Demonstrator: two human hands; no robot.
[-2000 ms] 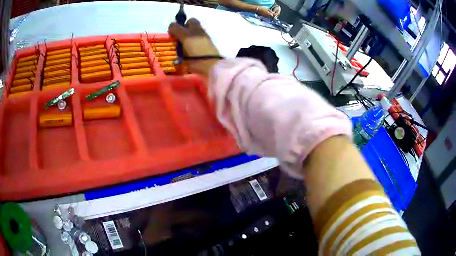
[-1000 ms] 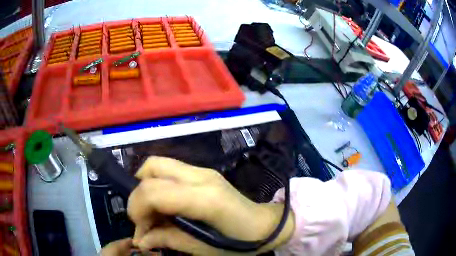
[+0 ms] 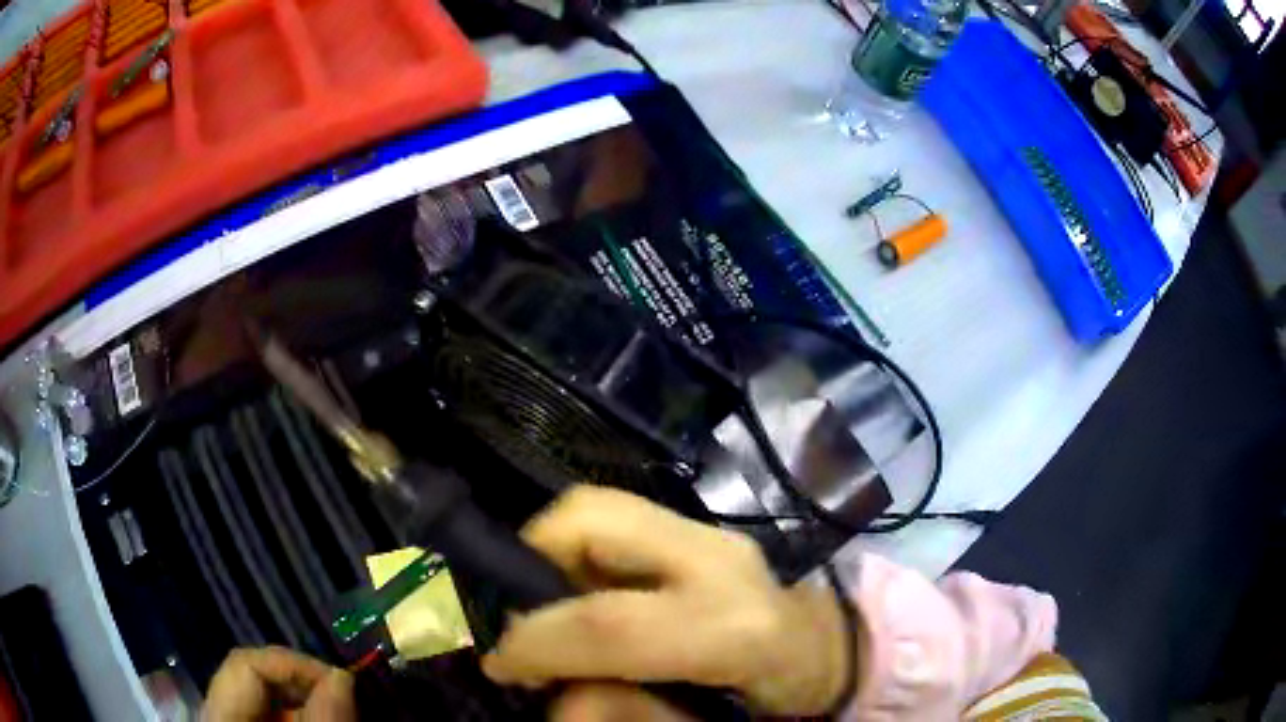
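My right hand (image 3: 677,607) holds the black-handled soldering iron (image 3: 480,543), its metal shaft and blurred tip pointing up and left above the dark mat (image 3: 212,339). A narrow green circuit board (image 3: 384,598) lies across a small yellow pad (image 3: 426,621) below the iron. My left hand (image 3: 275,688), cut off by the bottom edge, has its fingertips together at a short red wire (image 3: 367,659) beside the board. Whatever else those fingers hold is hidden. The iron's tip does not touch the board.
The red-orange tray (image 3: 282,85) with orange cells is at upper left. A black fan (image 3: 522,409) lies behind the iron. An orange cell (image 3: 917,240) with a wired board, a plastic bottle (image 3: 903,54) and a blue bin (image 3: 1037,169) are at right. Small silvery discs (image 3: 64,409) are at left.
The view has shifted down and right. My right hand has come from the tray back over the mat with the iron. The yellow pad, the board and my left fingers now show.
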